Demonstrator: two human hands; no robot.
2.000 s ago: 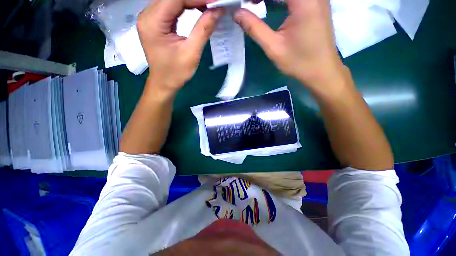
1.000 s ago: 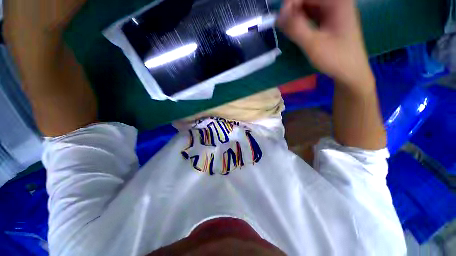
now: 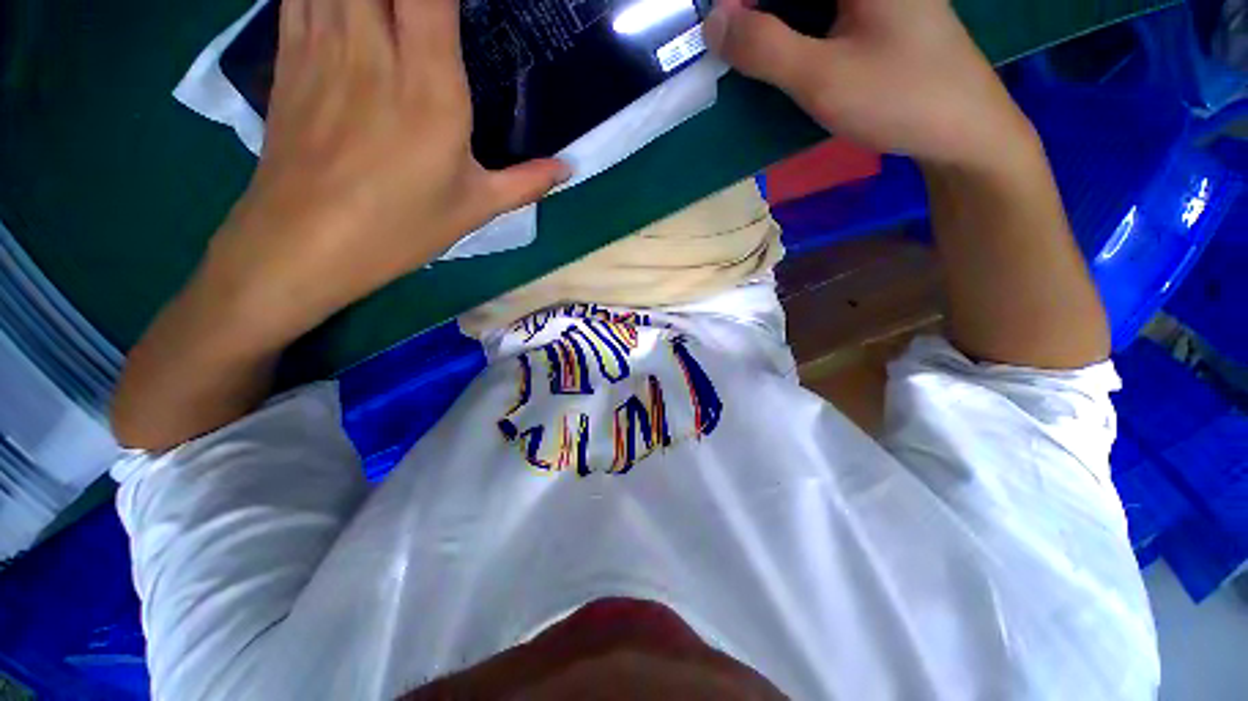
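The glossy black panel (image 3: 548, 82) with fine pale text lies on a thin white sheet (image 3: 643, 133) at the top edge of the head view, partly cut off. A small white label (image 3: 682, 49) is on the panel near its right corner. My left hand (image 3: 383, 123) lies flat over the panel's left part, fingers cut off at the top edge, thumb on the white sheet's near edge. My right hand (image 3: 876, 69) is at the panel's right edge, thumb and finger beside the label; whether it grips anything is hidden.
The dark green bench top (image 3: 96, 151) runs across the top. Pale stacked pieces (image 3: 48, 397) stand at the far left, blurred. Blue plastic items (image 3: 1095, 178) are below the bench edge at right, near a red patch (image 3: 825, 167).
My left hand has come down onto the panel. My right hand has moved up to the label, which now shows clearly near the panel's right corner. The view has shifted down towards my shirt.
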